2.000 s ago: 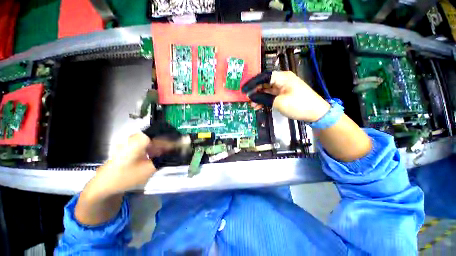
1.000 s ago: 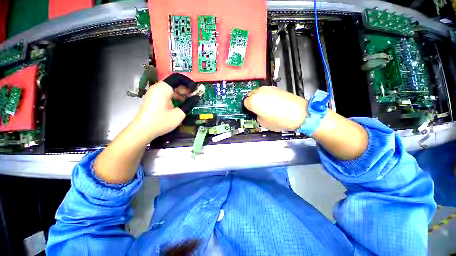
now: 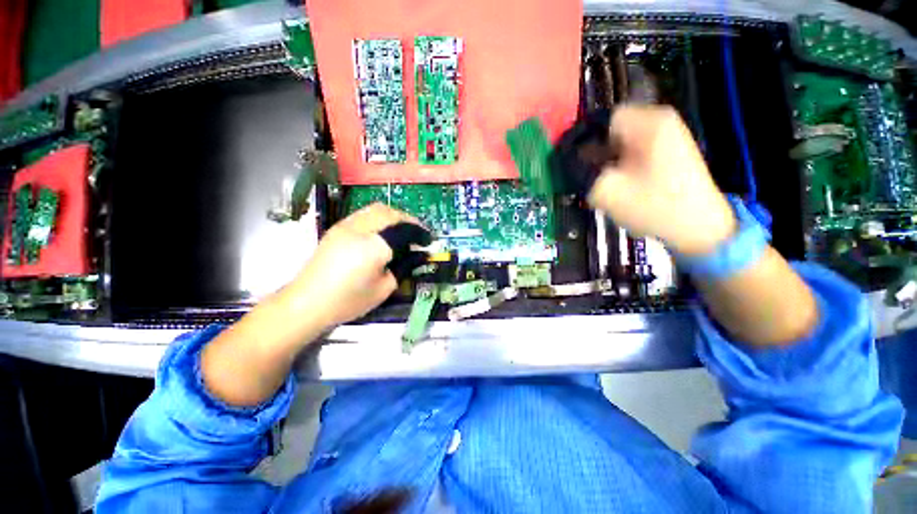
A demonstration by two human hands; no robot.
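Note:
My right hand [image 3: 644,171], blurred, holds a small green daughter board [image 3: 531,156] by its right side, over the lower right of the red sheet [image 3: 493,90]. Two narrow daughter boards, a left one [image 3: 381,100] and a right one [image 3: 438,99], lie side by side on the sheet. The sheet covers the far part of the main circuit board [image 3: 503,216]. My left hand [image 3: 352,261] is at the board's near left edge, black-covered fingertips close together beside a small yellow piece [image 3: 439,257]. Whether these fingers hold something is hidden.
Green clamps [image 3: 420,316] stick out over the near metal rail [image 3: 503,346]. Another pallet with a red sheet [image 3: 62,201] and small boards lies at the far left. A further main board [image 3: 855,161] lies at the right. A blue cord [image 3: 736,110] hangs behind my right hand.
The small third daughter board has left its place on the red sheet and is now in my right hand. My left hand has moved down towards the main board's near edge.

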